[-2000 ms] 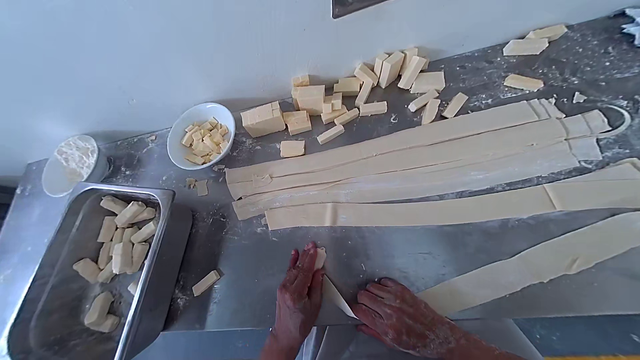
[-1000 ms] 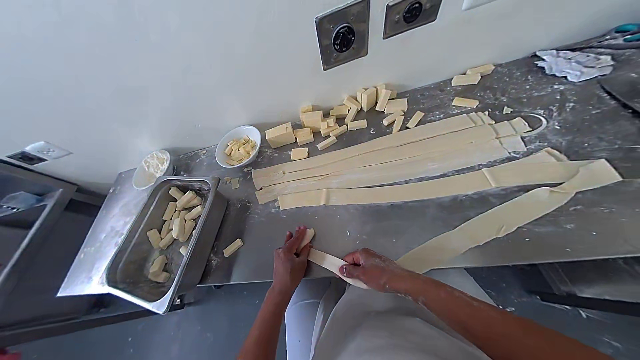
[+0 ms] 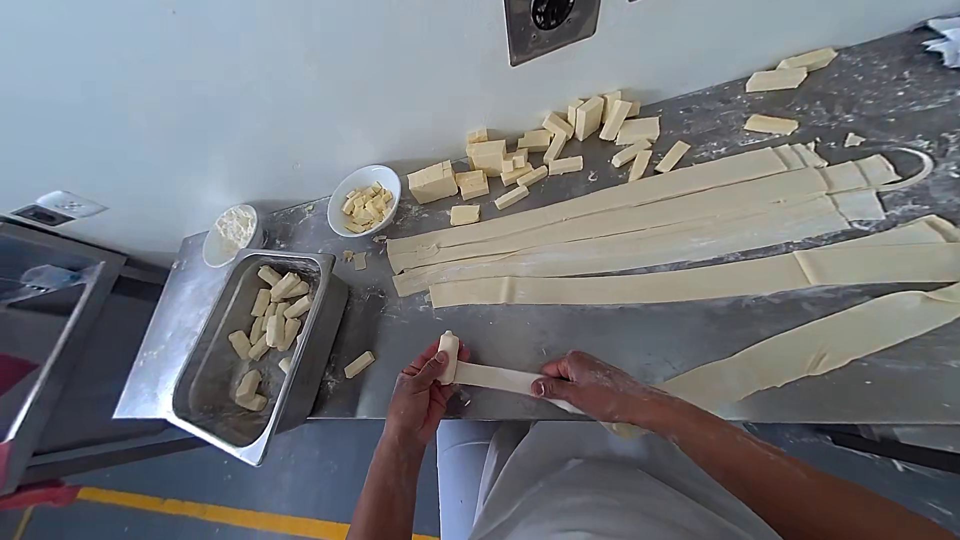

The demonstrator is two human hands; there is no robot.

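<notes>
My left hand grips a pale stick wrapped in dough, thumb on top, near the table's front edge. From it a narrow dough strip runs right to my right hand, which pinches it between thumb and fingers. The strip seems to continue into the long dough band at right, though my right hand and forearm hide the join. Beyond my hands lies another flat dough strip, and behind it several long strips side by side. One loose cheese-like stick lies left of my left hand.
A deep steel pan at left holds several wrapped pieces. Behind it stand a bowl of white powder and a white bowl of small pale pieces. Pale blocks and sticks lie along the wall. The table's front edge is close to my body.
The stick in my left hand now stands more upright, with the strip stretched sideways between my hands. My hands are farther apart than two seconds ago. The view has shifted.
</notes>
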